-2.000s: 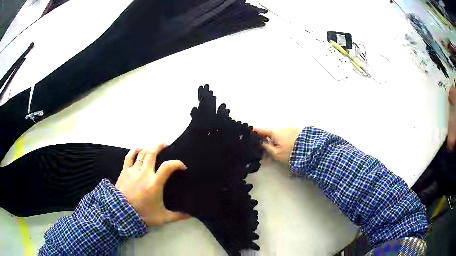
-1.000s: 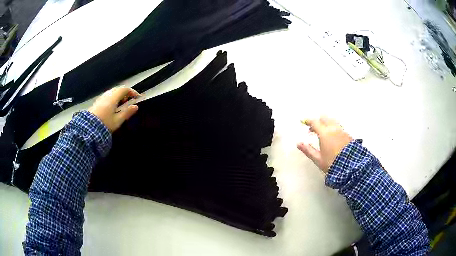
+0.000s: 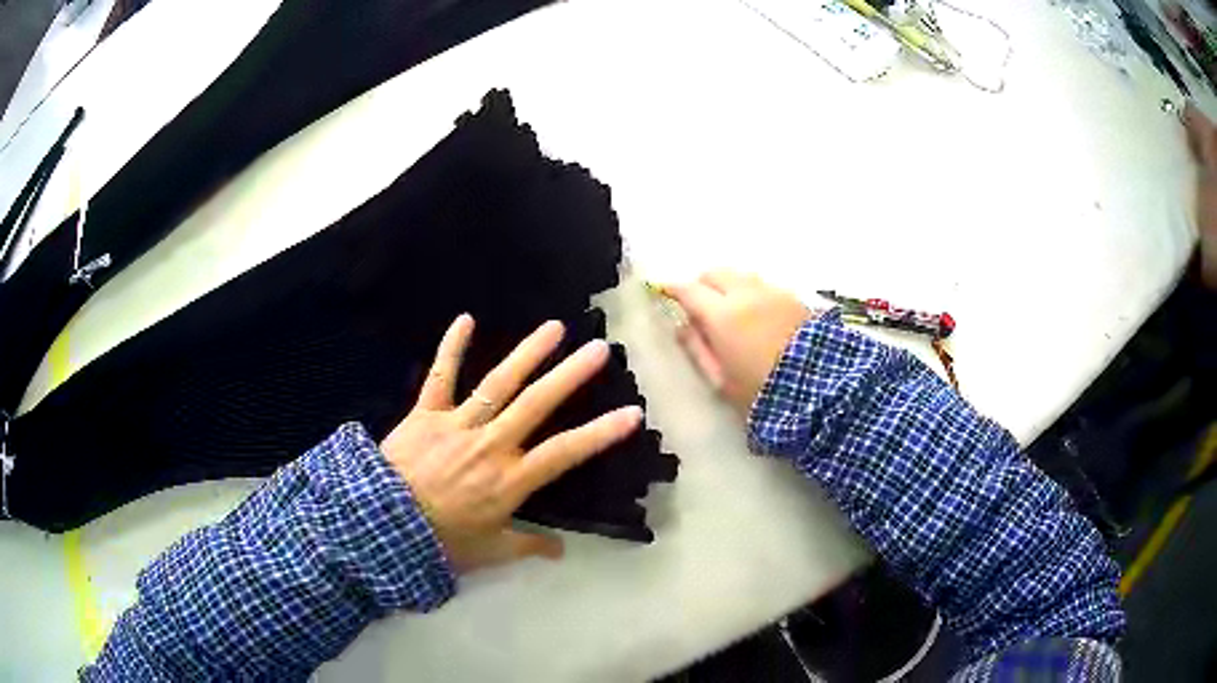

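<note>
A bundle of black fabric straps [image 3: 307, 307] lies fanned out on the white table, its jagged ends pointing right and its tied end at the left edge. My left hand [image 3: 501, 440] lies flat on the fanned part with fingers spread. My right hand [image 3: 727, 327] is beside the jagged ends, slightly blurred, with a yellow band on a fingertip; whether it holds a thread end cannot be told. Thread snips [image 3: 888, 314] with a red-wrapped handle lie on the table right of my right hand.
A second black strap bundle [image 3: 200, 140] with a white tie [image 3: 91, 267] lies at the upper left. A yellow-handled tool [image 3: 908, 34] and cable lie at the top on a power strip. Another person's hand [image 3: 1201, 174] shows at the right edge. The table's edge [image 3: 1054, 420] curves at lower right.
The straps in front of me went from bunched to spread and flatter. My left hand moved from the bundle's upper edge onto the fan. My right hand moved left to the strap ends. The snips now show.
</note>
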